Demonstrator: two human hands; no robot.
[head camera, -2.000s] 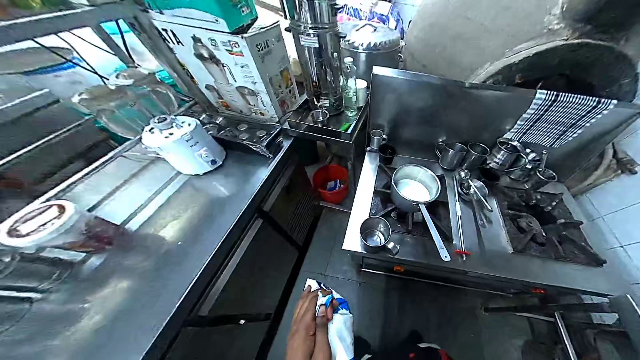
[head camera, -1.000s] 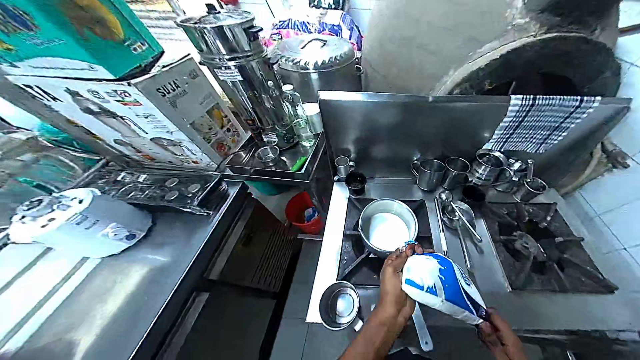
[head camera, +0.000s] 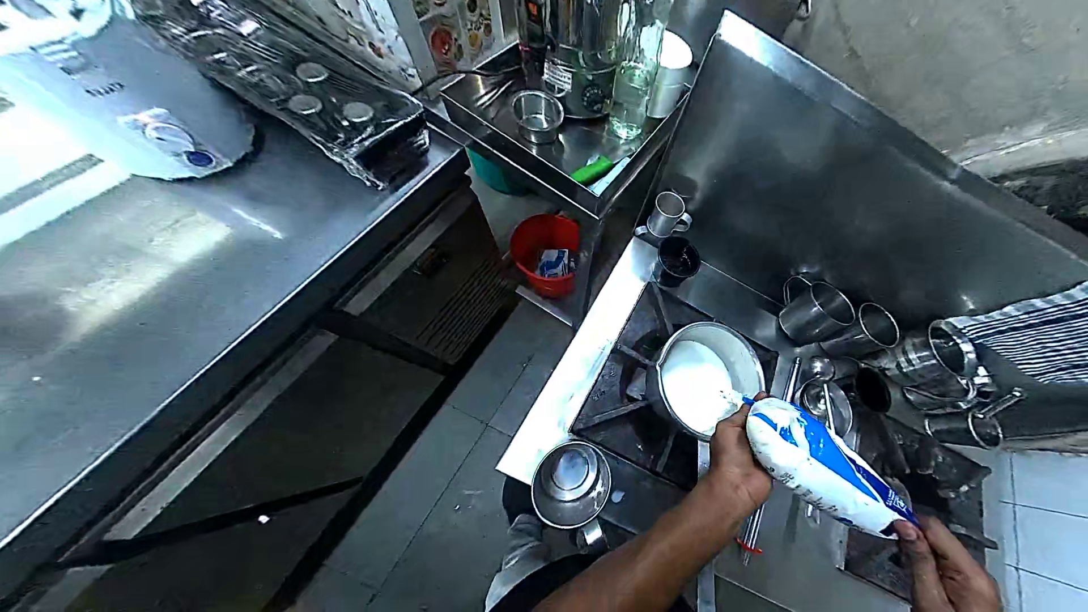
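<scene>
My left hand (head camera: 738, 463) grips the spout end of a blue and white plastic milk pouch (head camera: 820, 463), tilted over a metal saucepan (head camera: 752, 361). At the pouch's tip a little white liquid shows above the milk (head camera: 693, 382) in the pan. My right hand (head camera: 948, 565) pinches the pouch's far end, at the lower right. The saucepan rests on a black burner grate (head camera: 620, 399), its handle running down behind my left forearm. A steel mug (head camera: 571, 484) stands near the stove's front left corner.
Steel mugs (head camera: 816, 313) and ladles stand along the stove's back, near a striped cloth (head camera: 1033, 336). A dark cup (head camera: 677, 259) sits at the back left corner. A red bucket (head camera: 545, 255) is below the tray (head camera: 574, 191). A steel counter (head camera: 212, 280) runs along the left.
The pouch was held low before the stove two seconds ago, then over the pan's near edge. Now it is tilted at the pan, both hands on it. The view has moved closer.
</scene>
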